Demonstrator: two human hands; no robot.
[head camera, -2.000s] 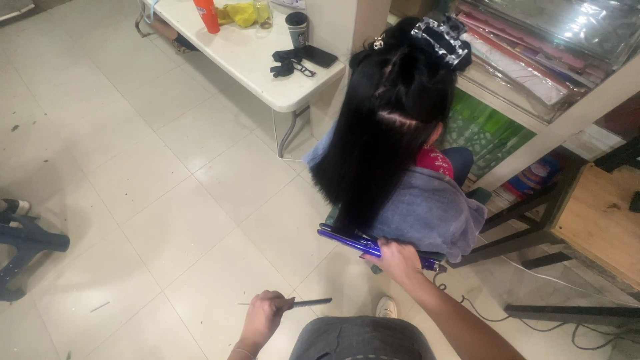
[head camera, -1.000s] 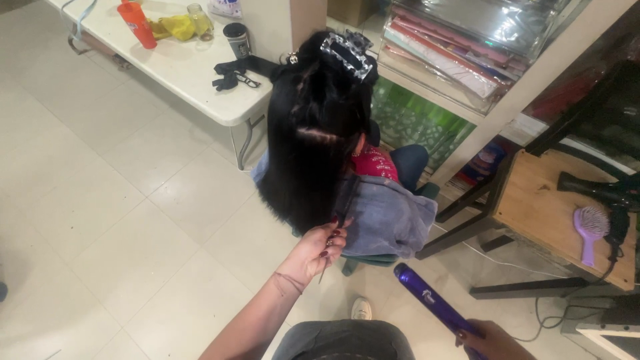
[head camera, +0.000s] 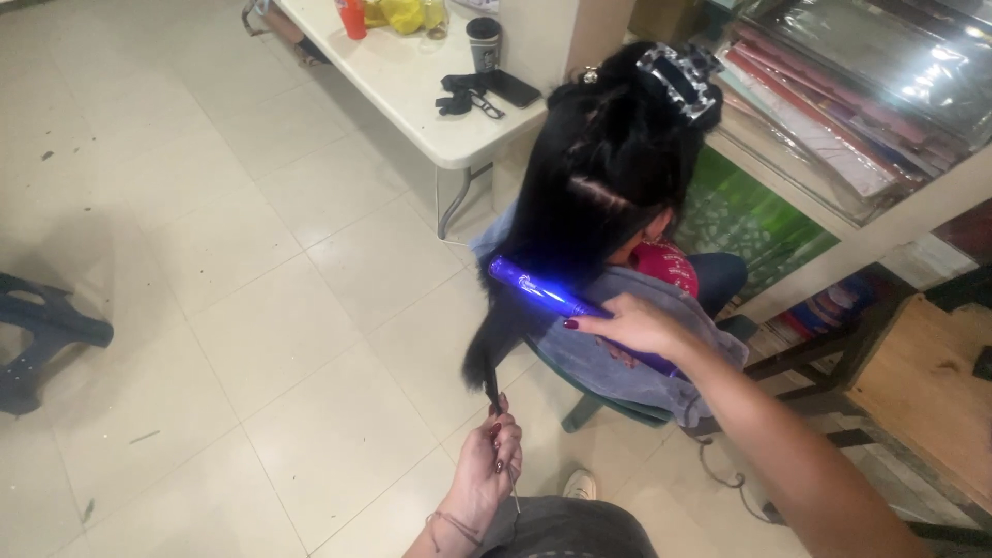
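A seated person with long black hair (head camera: 558, 194) has their back to me. A patterned claw clip (head camera: 678, 81) holds the top section up, and a grey-blue towel (head camera: 589, 333) lies over the shoulders. My right hand (head camera: 632, 329) grips a shiny purple hair straightener (head camera: 542, 291) across the lower lengths of hair; whether its plates are fully closed is hidden. My left hand (head camera: 492, 453) holds a dark comb with a thin metal tail (head camera: 491, 380), its toothed end at the hair tips below the straightener.
A white folding table (head camera: 418, 101) carries a lidded cup (head camera: 483, 43), a phone (head camera: 513, 89), glasses and an orange cup. Shelves with plastic-wrapped packets (head camera: 821, 108) stand at the right, above a wooden-topped stand (head camera: 922, 372). A dark plastic stool (head camera: 46, 325) is at the left.
My right hand has brought the straightener from the lower right up to the hair. My left hand has moved away from beside the towel, down to the hair tips.
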